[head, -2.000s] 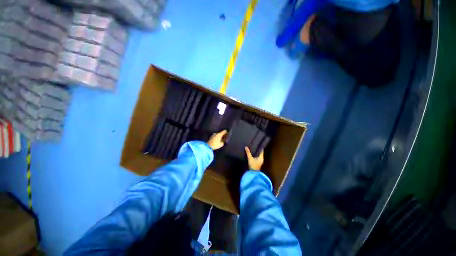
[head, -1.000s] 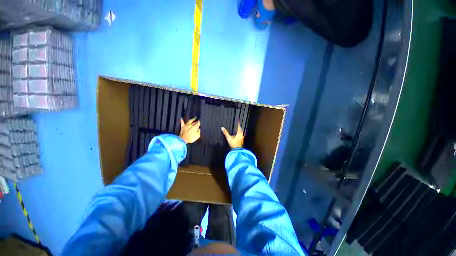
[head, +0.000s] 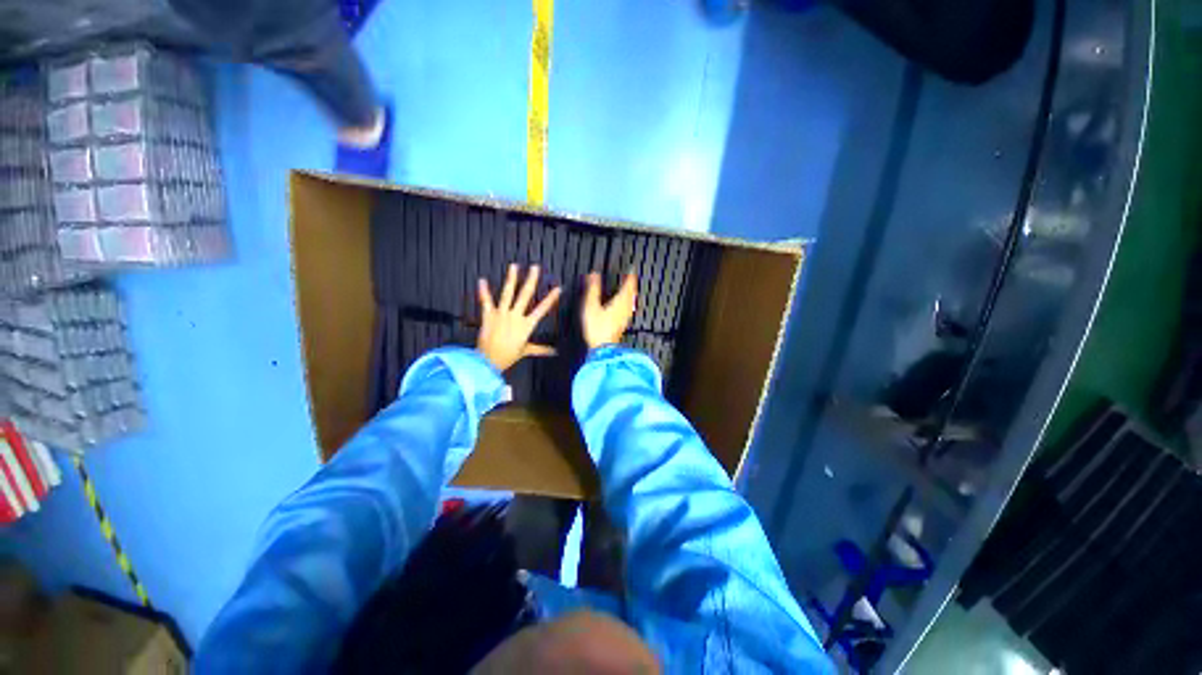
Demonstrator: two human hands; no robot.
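An open brown carton [head: 345, 303] stands on the blue floor in front of me. Rows of flat black insert trays [head: 435, 251] stand on edge inside it. My left hand [head: 515, 318] is over the middle of the rows, palm down with its fingers spread, and holds nothing. My right hand [head: 608, 311] is just to its right over the same rows, thumb and fingers apart, with nothing seen in it. Whether the fingertips touch the pieces is hard to tell.
Shrink-wrapped grey stacks [head: 139, 158] stand at the left. A person's leg and blue shoe [head: 364, 152] are behind the carton. The line bench [head: 1041, 396] runs along the right, with black stacks [head: 1101, 534] on its green surface. Another brown carton [head: 112, 640] is at lower left.
Both hands were at black pieces in the carton's right half; now they are open over the rows, the left one spread wide. A person's leg has come into view behind the carton.
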